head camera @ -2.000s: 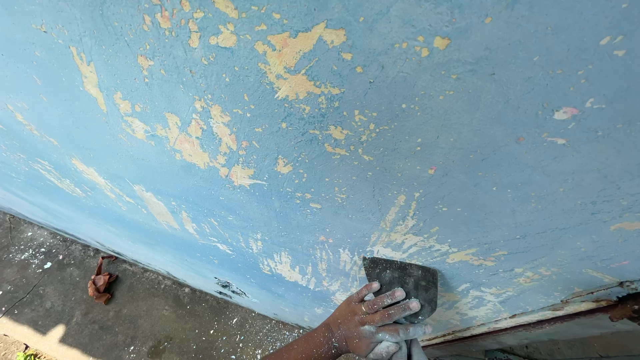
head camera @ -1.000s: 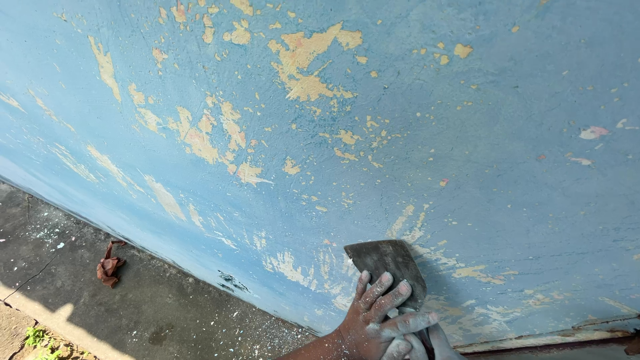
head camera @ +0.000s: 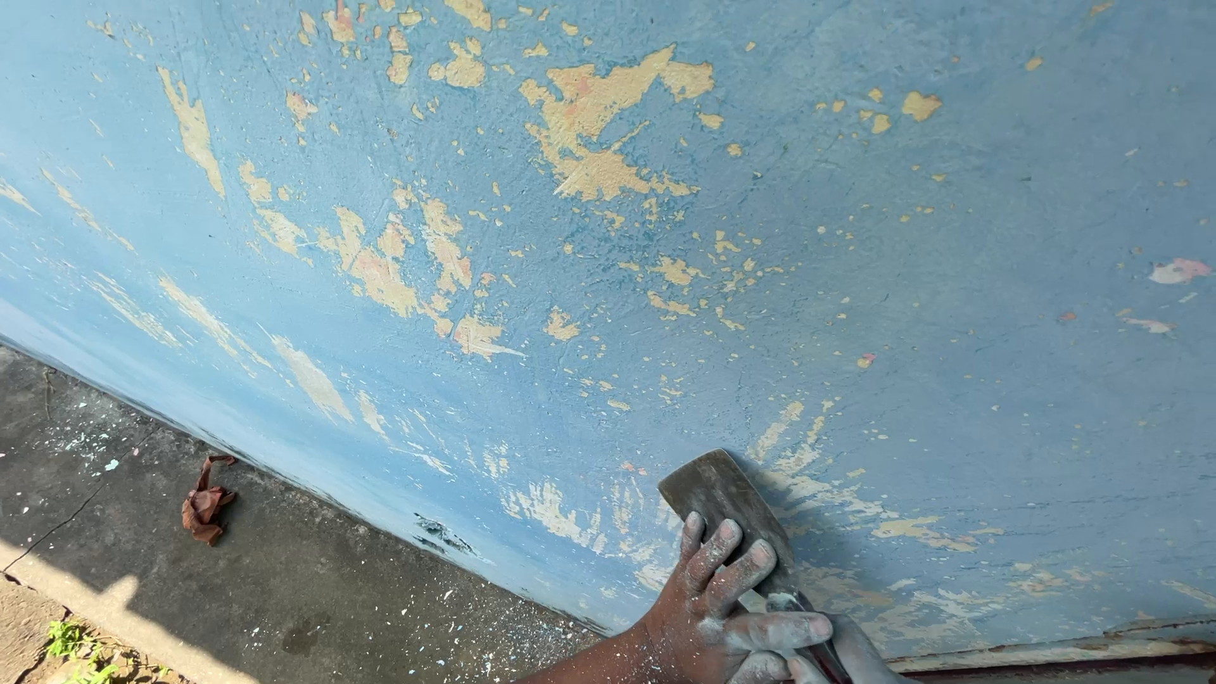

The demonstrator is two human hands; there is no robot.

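Observation:
A metal scraper (head camera: pixel 727 499) with a broad, worn blade is at the lower middle of a blue painted wall (head camera: pixel 950 285), its edge at or close to the surface. My left hand (head camera: pixel 717 594), dusty with paint, rests its fingers on the blade, with the thumb across the base of the handle. Lower right, my right hand (head camera: pixel 855 651) is wrapped around the dark handle, partly cut off by the frame's bottom edge. Pale scraped marks (head camera: pixel 807 475) spread around the blade. Cream patches (head camera: pixel 598 123) show higher up where blue paint is gone.
A grey concrete floor (head camera: pixel 332 570) scattered with paint flakes runs along the wall's foot at lower left. On it lies a crumpled brown dry leaf or scrap (head camera: pixel 204 503). Small green plants (head camera: pixel 71 641) grow in the corner. A weathered ledge (head camera: pixel 1054 651) borders the wall at lower right.
The scraper has turned so that its blade points more to the upper left, and both hands have moved with it. The right hand shows more clearly at the handle. The view has shifted slightly.

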